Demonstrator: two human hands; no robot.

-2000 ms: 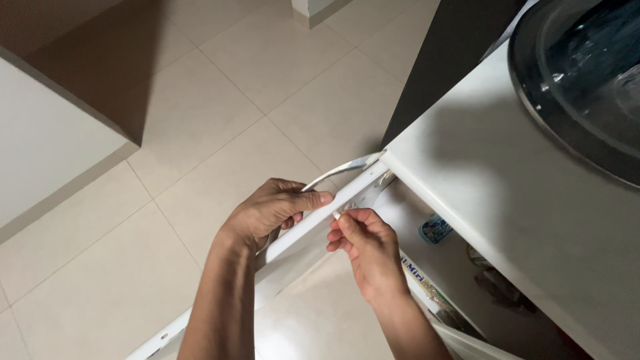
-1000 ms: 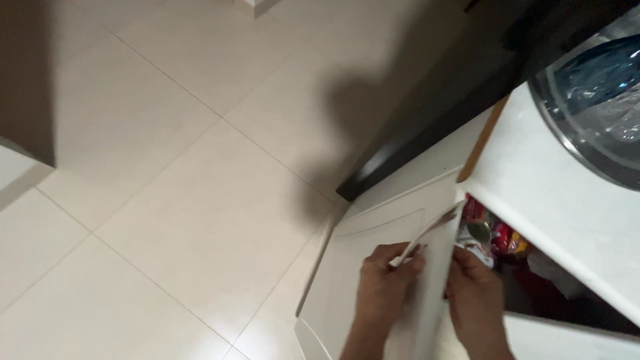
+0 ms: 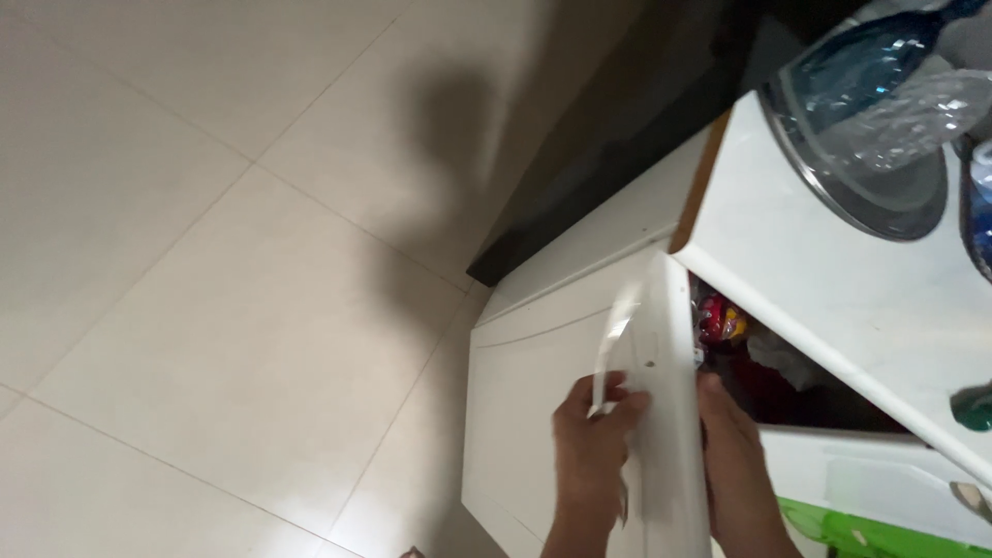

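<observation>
A white cabinet door (image 3: 542,387) stands ajar at the lower middle, seen along its edge. On its outer face my left hand (image 3: 593,434) pinches the lower end of a curved, shiny door handle (image 3: 618,329), blurred by motion. A small dark hole shows in the door beside the handle. On the inner side of the door edge rests my right hand (image 3: 732,449), its fingers partly hidden behind the door; whether it grips anything cannot be told. Behind the door, red and yellow packets (image 3: 721,319) lie inside the dark cabinet.
A white countertop (image 3: 837,310) runs along the right, bearing a round glass lid (image 3: 876,194) with clear and blue plastic on it. A dark panel (image 3: 597,132) stands behind the cabinet. Something bright green (image 3: 860,531) lies at the lower right. Tiled floor (image 3: 232,310) spreads across the left.
The view has swung and come closer to the cabinet. The handle's lower end stays in my left hand, now tilted more upright. My right fingers, seen pinching at the door edge two seconds ago, are now largely behind it.
</observation>
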